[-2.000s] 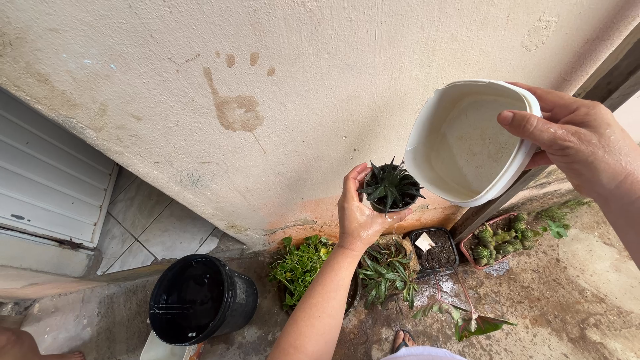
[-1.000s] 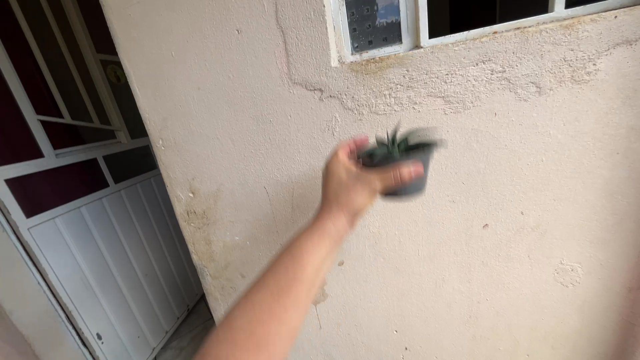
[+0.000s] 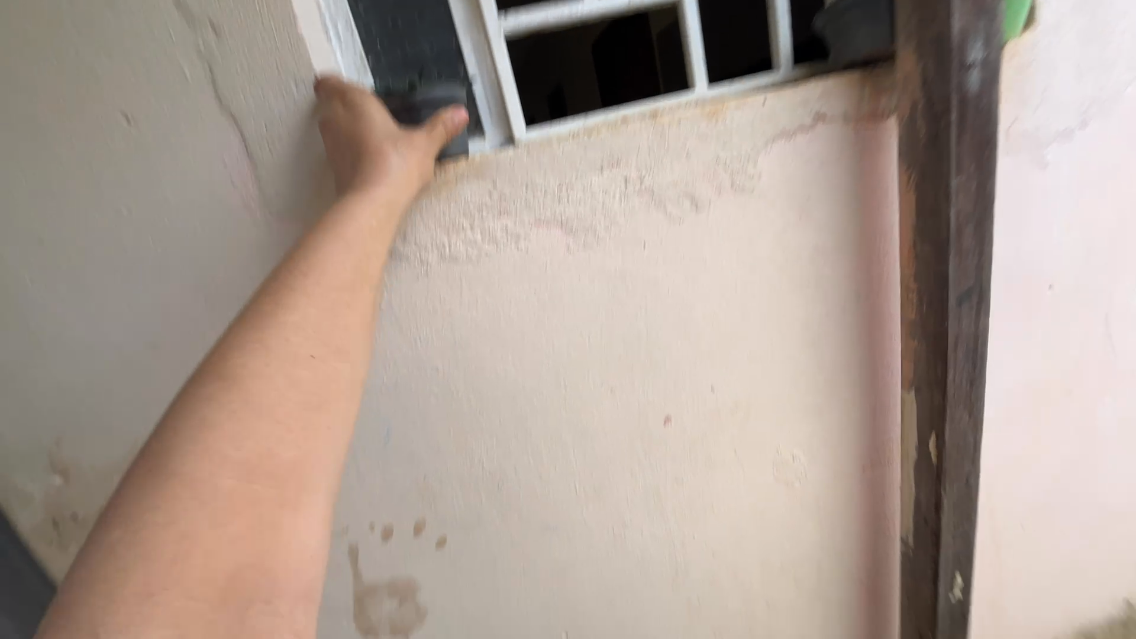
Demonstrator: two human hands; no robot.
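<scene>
My left hand reaches up to the left corner of the window and is wrapped around a small dark plastic plant pot. The pot stands at the end of the window sill, beside the white window frame. Its plant cannot be made out, as the hand and the blur hide it. My right hand is out of view.
A white barred window runs along the top. At its right end sits another dark pot, next to a dark wooden post. Part of a green object shows behind the post. The rough wall bears a wet handprint.
My left hand has carried the potted plant up from low by the wall to the window sill. My right hand, earlier holding a white plastic container, has left the view. The view has swung upward.
</scene>
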